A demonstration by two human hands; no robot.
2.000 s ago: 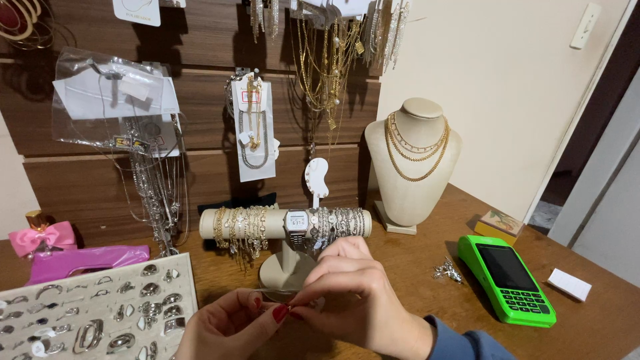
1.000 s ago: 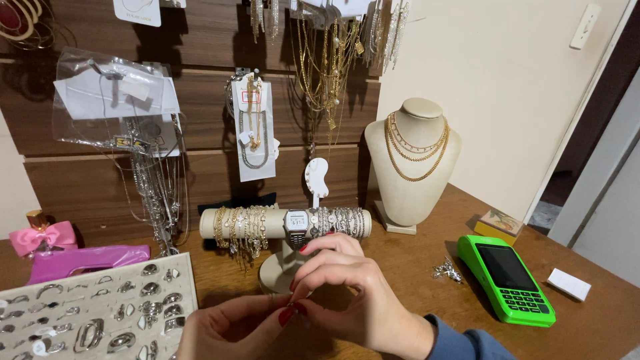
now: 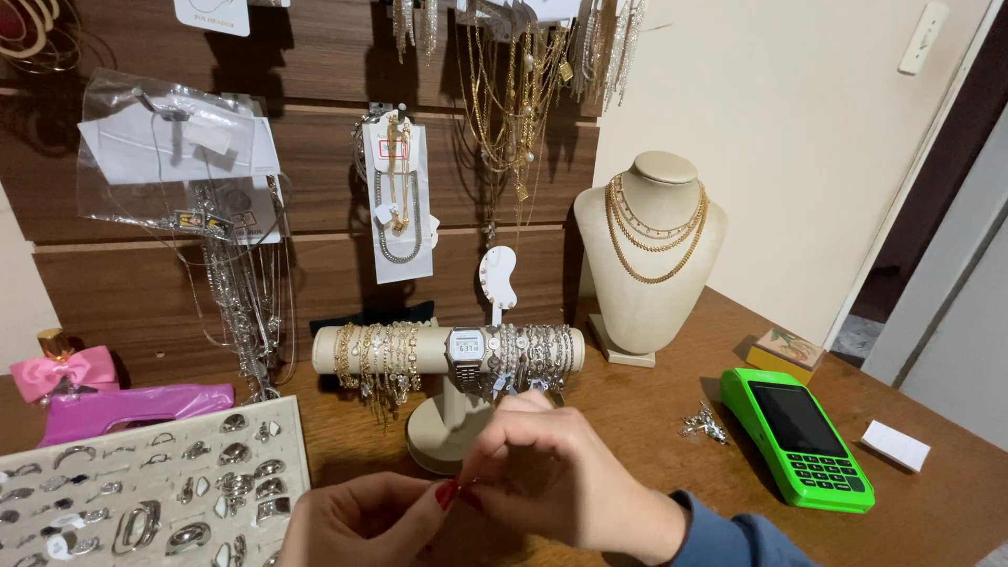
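My left hand and my right hand meet at the fingertips low in the middle of the view. Thumb and fingers of each are pinched around something too small and blurred to name. Just behind them stands a cream T-bar bracelet display, with gold bracelets on its left part, a digital wristwatch in the middle and silver bracelets on the right. A small heap of silver jewelry lies on the wooden table to the right of my right hand.
A ring tray is at the left, near a pink bow. A necklace bust, green card terminal, small box and white card stand or lie at the right. Necklaces hang on the slatted wooden panel.
My right hand's fingers have shifted about near the left fingertips, and now curl more over the pinch. A thin strand seen between the hands two seconds ago is no longer discernible.
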